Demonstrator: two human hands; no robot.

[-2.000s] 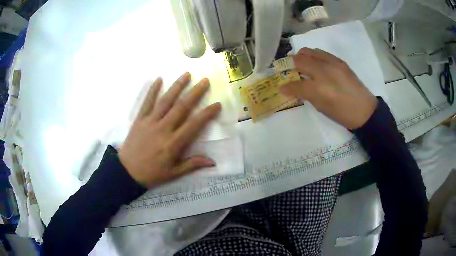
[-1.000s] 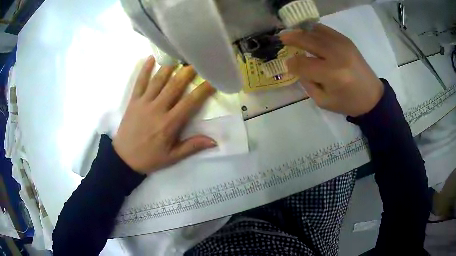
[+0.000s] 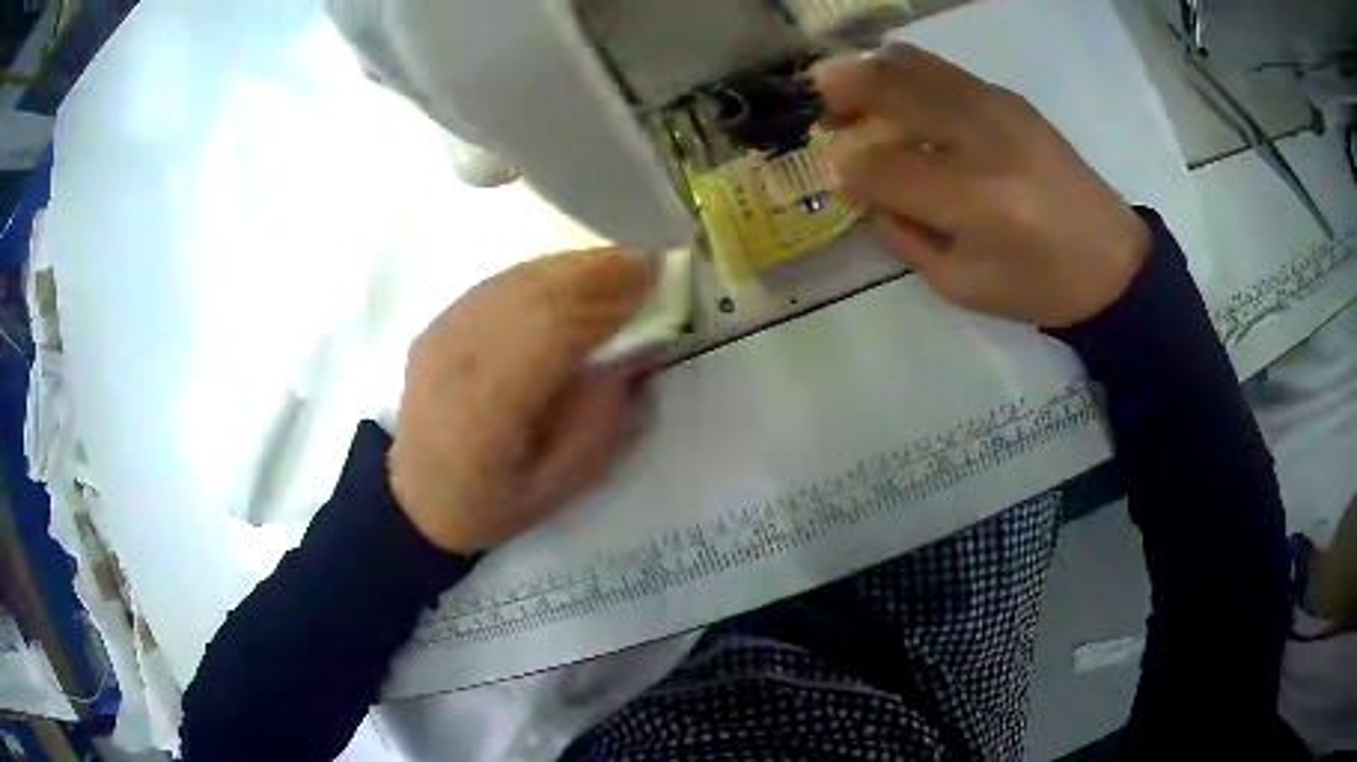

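Note:
My left hand (image 3: 521, 390) is blurred, its fingers curled around the edge of a folded white fabric piece (image 3: 664, 305) just left of the needle area. The fabric's far side is lost against the bright white table. My right hand (image 3: 975, 186) is at the right of the needle area, its fingertips at a small pale ribbed part beside the black part. A yellow printed plate (image 3: 774, 216) lies on the machine bed below it. The grey sewing machine head (image 3: 514, 112) hides part of the needle area. Whether my right fingers grip anything is hidden.
A white sheet (image 3: 1072, 112) lies behind my right hand. A thin pointed metal tool (image 3: 1258, 137) lies farther right. A printed ruler scale (image 3: 833, 503) runs along the table's front edge. White pieces with tan tags (image 3: 107, 581) are at the left edge.
My left hand was spread flat on the fabric; its fingers have now curled in and closed on the folded edge. My right hand has moved slightly left. The machine head appears shifted in view.

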